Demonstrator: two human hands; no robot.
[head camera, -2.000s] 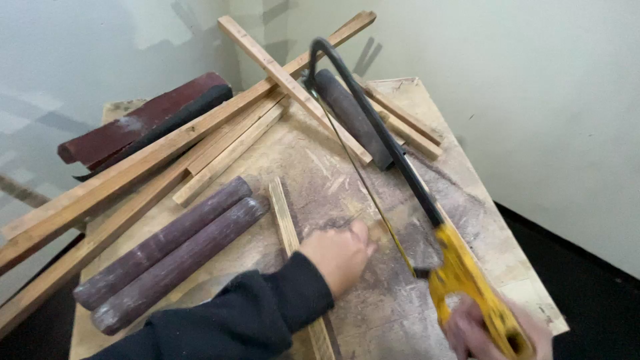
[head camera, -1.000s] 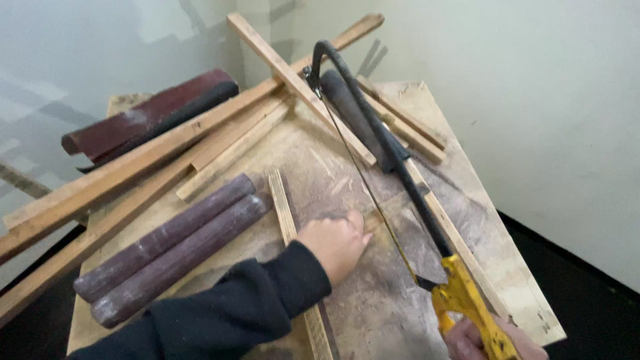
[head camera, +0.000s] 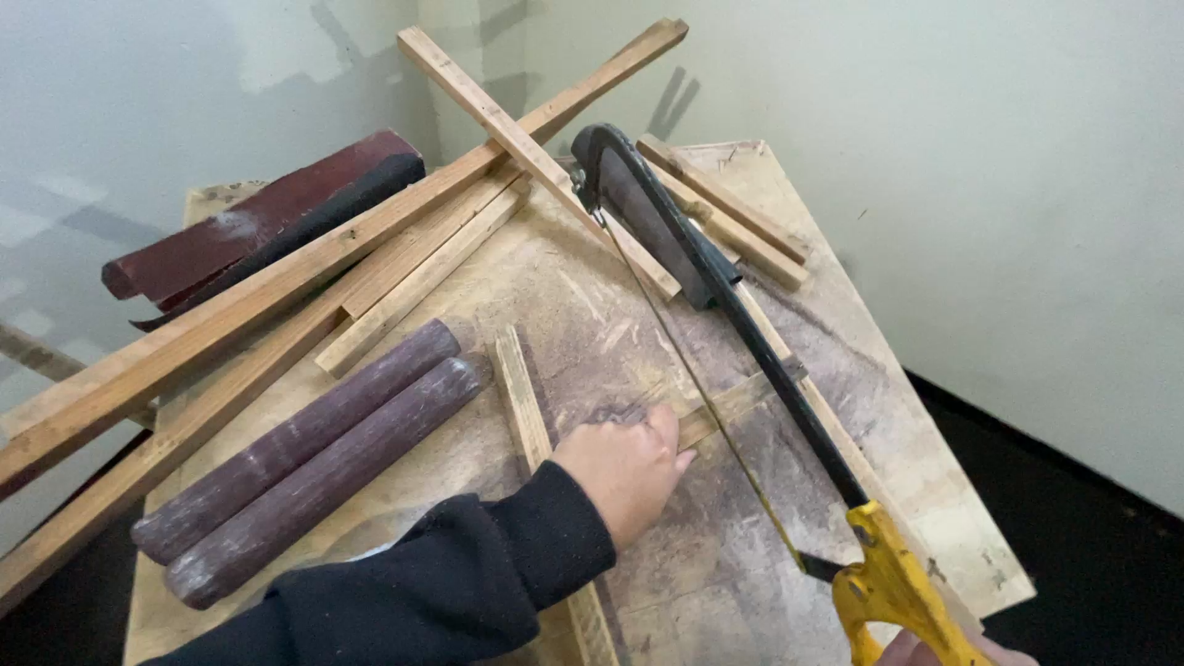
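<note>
My left hand (head camera: 629, 467), in a dark sleeve, is closed around a short wooden strip (head camera: 740, 402) that sticks out to its right. At the lower right, my right hand (head camera: 957, 652), mostly out of frame, grips the yellow handle of a hacksaw (head camera: 897, 587) with a black frame. The thin saw blade (head camera: 698, 388) crosses over the strip just right of my left hand; whether it touches the wood I cannot tell. A narrow wooden batten (head camera: 523, 407) passes beneath my left wrist. Another long strip (head camera: 846, 435) runs under the saw frame.
Two purple-brown sandpaper rolls (head camera: 305, 472) lie at the left. Long wooden battens (head camera: 277, 259) cross behind them, beside a dark red abrasive roll (head camera: 268, 213). Short wooden pieces (head camera: 740, 217) lie at the back right. The worn plywood tabletop (head camera: 925, 481) stands near two walls.
The hacksaw has shifted slightly along its length between the frames. My left hand stays in nearly the same place on the strip.
</note>
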